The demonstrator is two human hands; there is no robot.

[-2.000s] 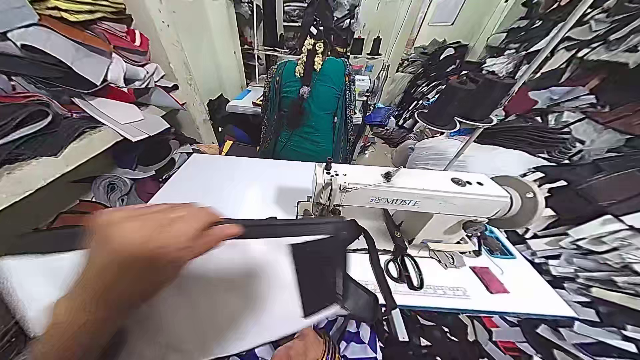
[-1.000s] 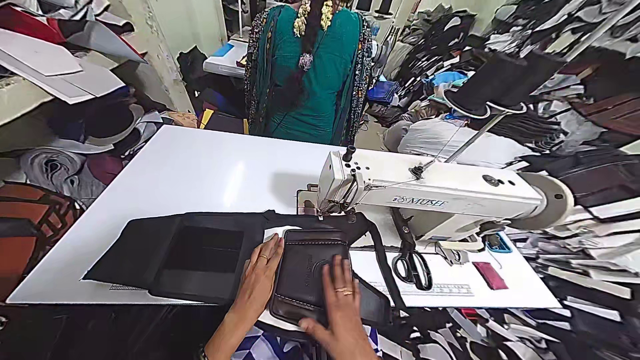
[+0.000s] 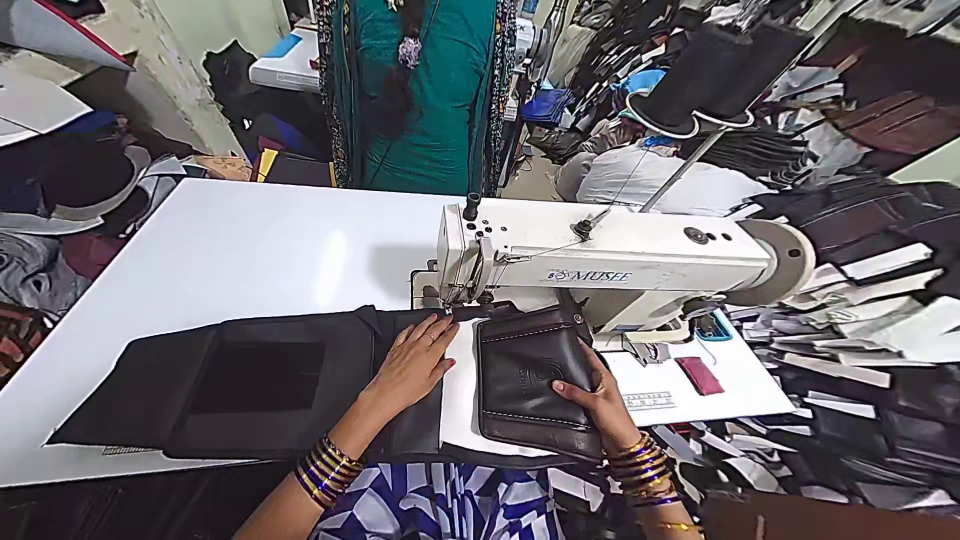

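Note:
My left hand lies flat, fingers spread, on a long black fabric piece, its fingertips close to the needle area of the white sewing machine. A darker rectangle shows on the fabric. My right hand holds the right edge of a dark leather panel with light stitching and an embossed mark, thumb on top and fingers partly hidden underneath. White material shows between the panel and the black fabric. The fabric's upper edge runs up to the presser foot, where detail is hard to see.
Right of my right hand, a ruler and a maroon scrap lie on the white table. Black thread cones stand behind the machine. Piled cut pieces lie at the right. A person in green is beyond the table.
My left hand has moved from the leather panel's left edge up toward the needle area. My right hand has gone from the panel's face to its right edge. The scissors seen earlier are no longer plainly visible.

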